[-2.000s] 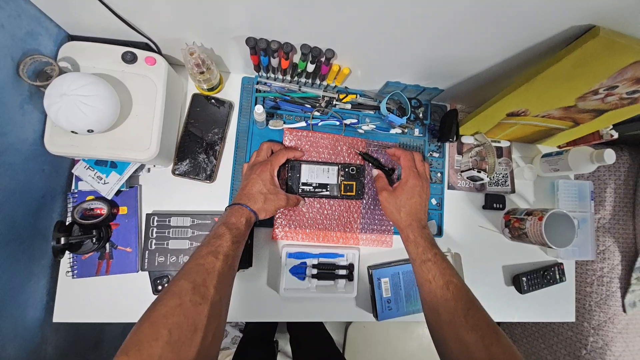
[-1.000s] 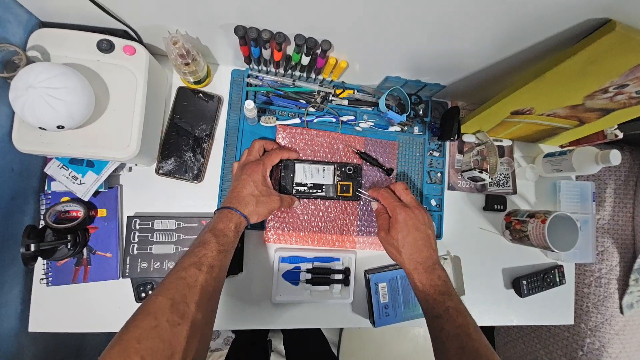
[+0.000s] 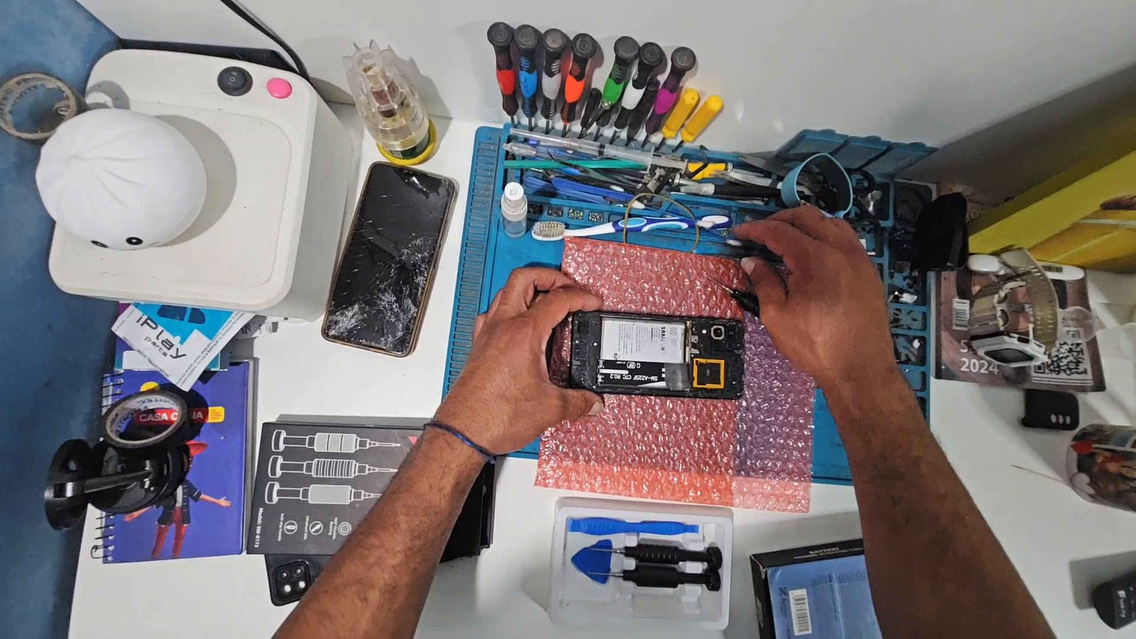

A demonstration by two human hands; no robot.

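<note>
My left hand [image 3: 524, 359] grips the left end of an opened smartphone [image 3: 643, 365], which lies on red bubble wrap [image 3: 639, 444]. Its battery, camera and a yellow-outlined square face up. My right hand [image 3: 803, 293] is above and right of the phone, its fingers bent over the wrap's upper right edge. A small dark screwdriver [image 3: 744, 299] with a thin tip lies by the thumb, partly covered. Dark shapes show between thumb and fingers; whether they are held cannot be told. The wrap overlies a blue repair mat [image 3: 490, 240].
Upright screwdrivers [image 3: 579, 62], a toothbrush [image 3: 630, 227] and loose tools line the mat's back. A cracked phone [image 3: 390, 257] lies left. In front are a plastic tray [image 3: 641, 608] with drivers and a blue-black box [image 3: 821, 586]. A wristwatch [image 3: 1012, 315] sits right.
My right hand has moved from the phone's right end, where it held a thin silver tool, up to the wrap's upper right edge. My left hand still holds the phone.
</note>
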